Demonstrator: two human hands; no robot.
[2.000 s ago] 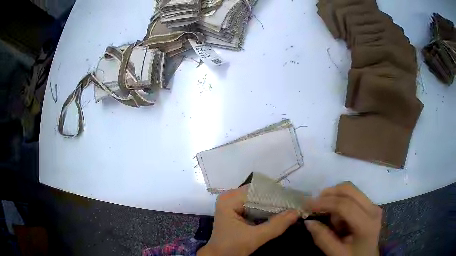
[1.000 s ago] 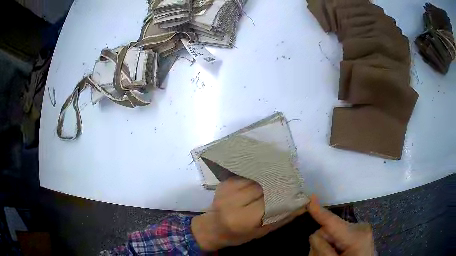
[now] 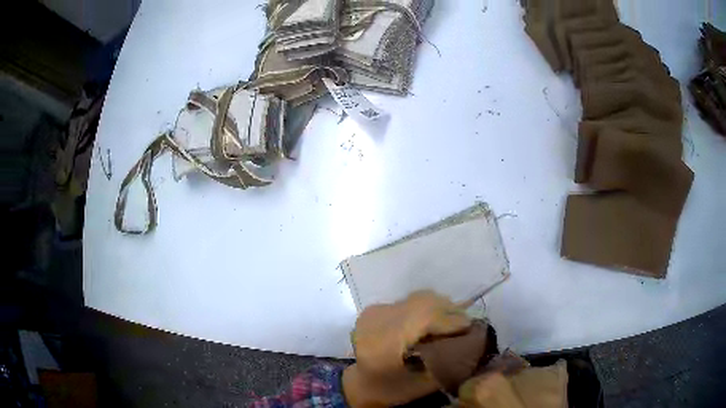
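A part-turned flap [image 3: 455,355], crumpled and showing brown cloth, is between my hands at the table's near edge. My left hand [image 3: 398,343] is closed around it, with the cloth bunched at the fingers. My right hand [image 3: 517,386] is low at the frame's bottom, blurred, with its fingers at the cloth's lower right side. The flap's corners and part of the right hand are hidden or blurred. A small pile of pale unturned flaps [image 3: 434,259] lies just beyond my left hand, which covers its near edge.
A row of overlapping brown turned flaps [image 3: 621,231] runs up the right side. A tied brown bundle [image 3: 711,84] is at the far right. Tied pale bundles [image 3: 374,48] with a white ticket [image 3: 354,102] and a looped fabric strip [image 3: 137,199] lie at upper left. The white table [image 3: 239,263] curves in front.
The flap was spread with its pale striped face showing; now it is bunched and shows brown. My right hand has come in against the cloth. The whole view has shifted slightly.
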